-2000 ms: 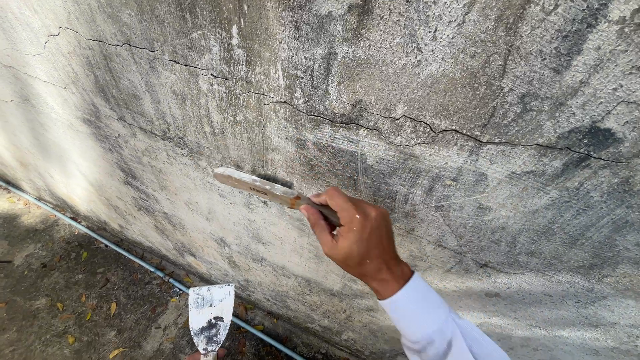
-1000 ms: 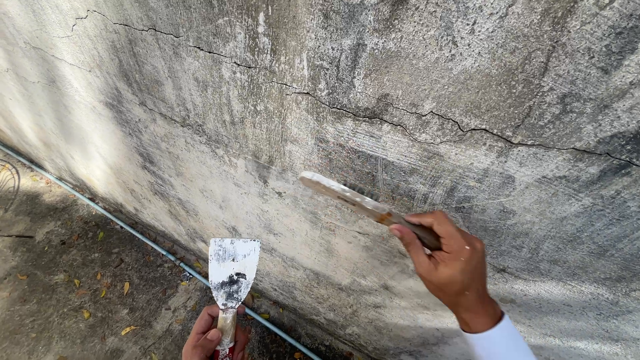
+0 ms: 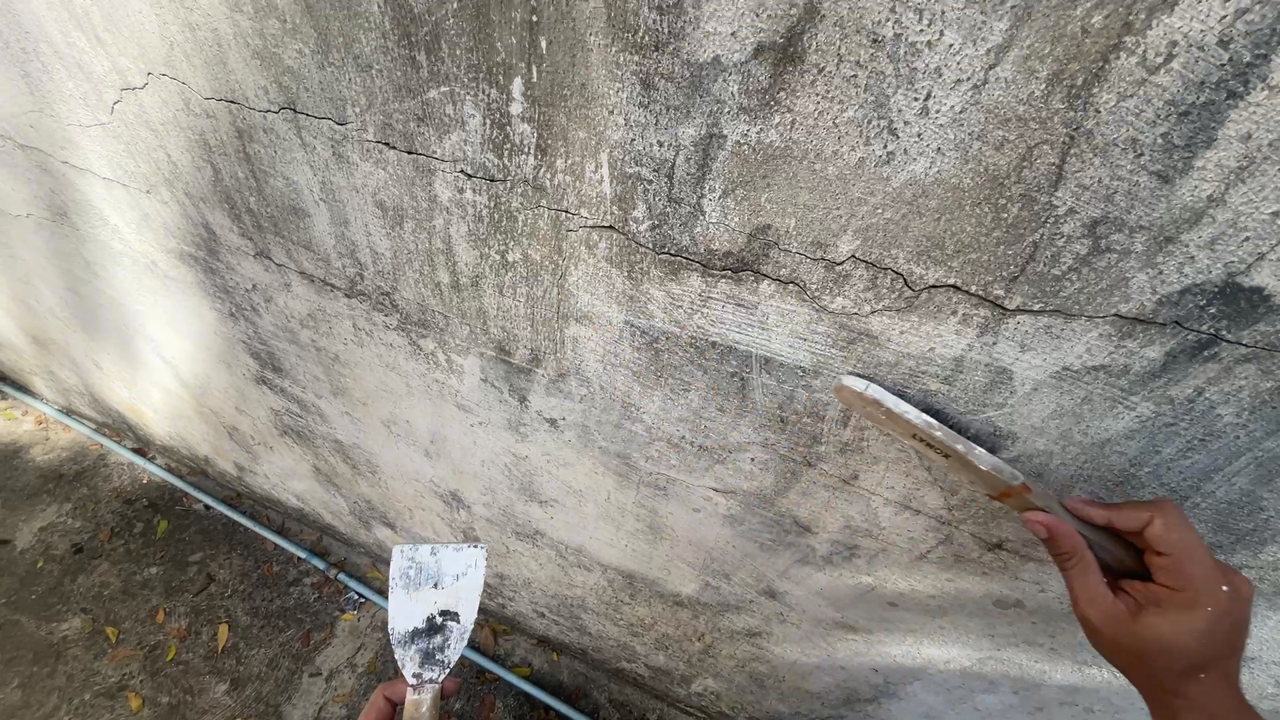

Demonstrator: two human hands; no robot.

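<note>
My right hand (image 3: 1150, 590), at the lower right, is closed around the handle of a wooden wire brush (image 3: 930, 440). The brush's dark bristles face the stained concrete wall (image 3: 620, 400); whether they touch it cannot be told. At the bottom edge my left hand (image 3: 400, 698), mostly out of the frame, grips the handle of a putty knife (image 3: 437, 605). Its broad blade points up and is coated with white and dark residue. Above the brush a long jagged crack (image 3: 740, 270) runs across the wall, with pale scrape marks below it.
A light blue pipe (image 3: 250, 522) runs along the foot of the wall. Rough ground (image 3: 80, 570) with scattered yellow and brown leaves lies at the lower left. Sunlight falls on the wall's left part.
My right hand has moved right along the wall with the wire brush. The left hand and putty knife came further into view, then dropped lower in the frame.
</note>
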